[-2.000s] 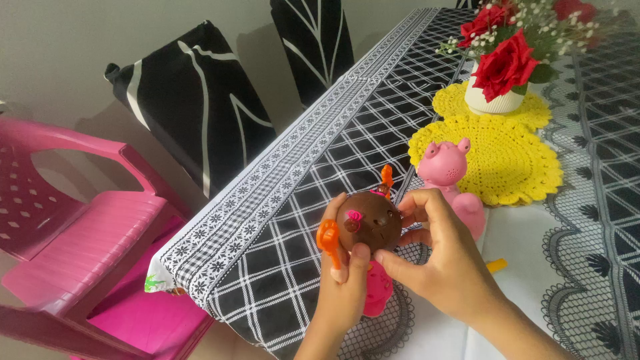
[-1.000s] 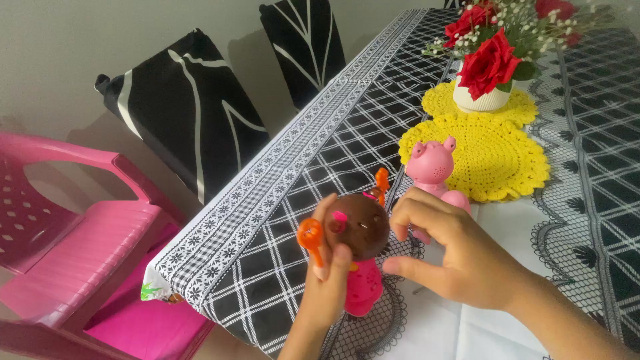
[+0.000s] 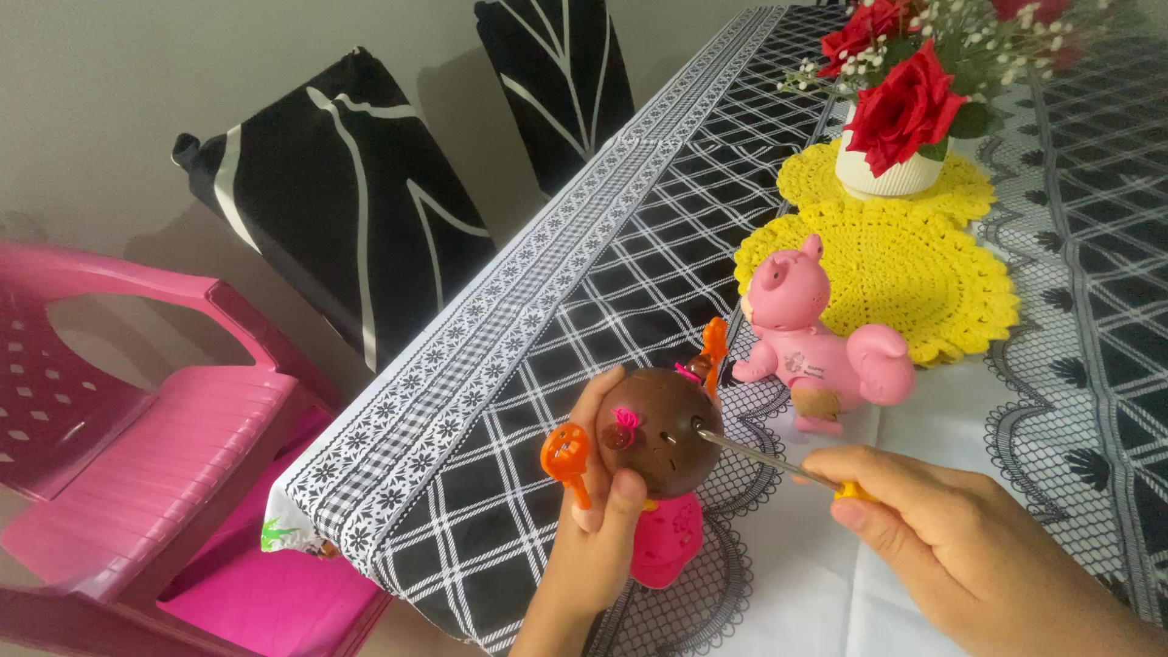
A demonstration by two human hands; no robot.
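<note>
My left hand (image 3: 598,511) grips the brown head of a plastic doll (image 3: 662,429) with pink bows, orange pieces at both sides and a pink dress. The back of the head faces up and shows small holes. In my right hand (image 3: 922,529) is a screwdriver (image 3: 762,458) with a yellow handle, mostly hidden by the fingers. Its tip touches a hole in the doll's head. Just beyond the doll, a pink toy animal (image 3: 821,356) with a curled tail stands on the table.
Yellow crochet doilies (image 3: 885,274) lie behind the pink toy, and a white vase (image 3: 890,164) with red roses stands on one. A black and white tablecloth (image 3: 493,447) covers the table. At left are a pink plastic chair (image 3: 182,420) and chairs with black covers (image 3: 347,192).
The right hand was at the doll's head, then apart from it with fingers spread; now it holds a screwdriver against the head. My left hand has kept hold of the doll.
</note>
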